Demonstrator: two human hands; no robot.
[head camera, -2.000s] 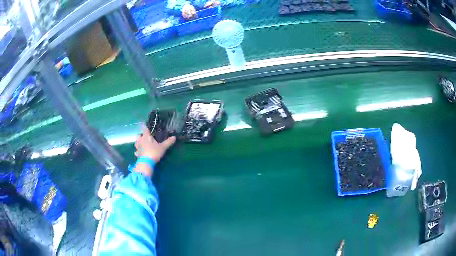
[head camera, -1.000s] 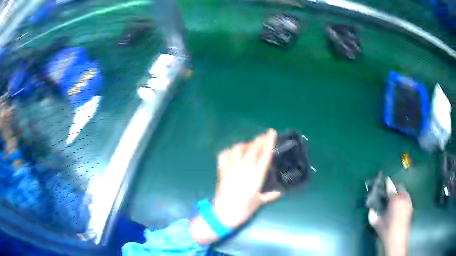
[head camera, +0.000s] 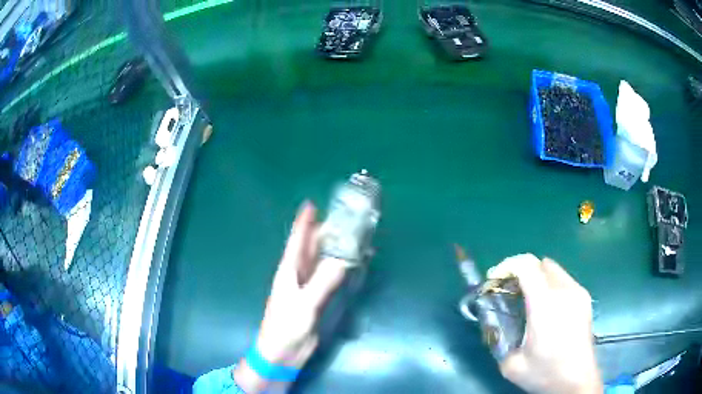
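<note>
My left hand (head camera: 296, 296), with a bright blue wrist band, holds a housing (head camera: 352, 219) raised over the green surface. The housing is blurred and shows a pale grey-green outer side; its lower part is dark and partly behind my fingers. My right hand (head camera: 550, 327) is closed around a silver-grey air blow gun (head camera: 499, 317). The gun's brass-coloured nozzle tip points up and left toward the housing, and the two are apart.
Two opened housings (head camera: 350, 32) lie at the back. A blue bin (head camera: 571, 123) of tiny black pieces stands right, beside a white cloth (head camera: 636, 127). A gold-yellow lump (head camera: 586, 212) and another opened unit (head camera: 668, 229) lie at right. A metal-framed mesh partition (head camera: 158, 254) stands left.
My left hand took a housing from the back left, brought it near and turned it from its dark inner side to its pale outer side. My right hand came in with the air gun and moved left.
</note>
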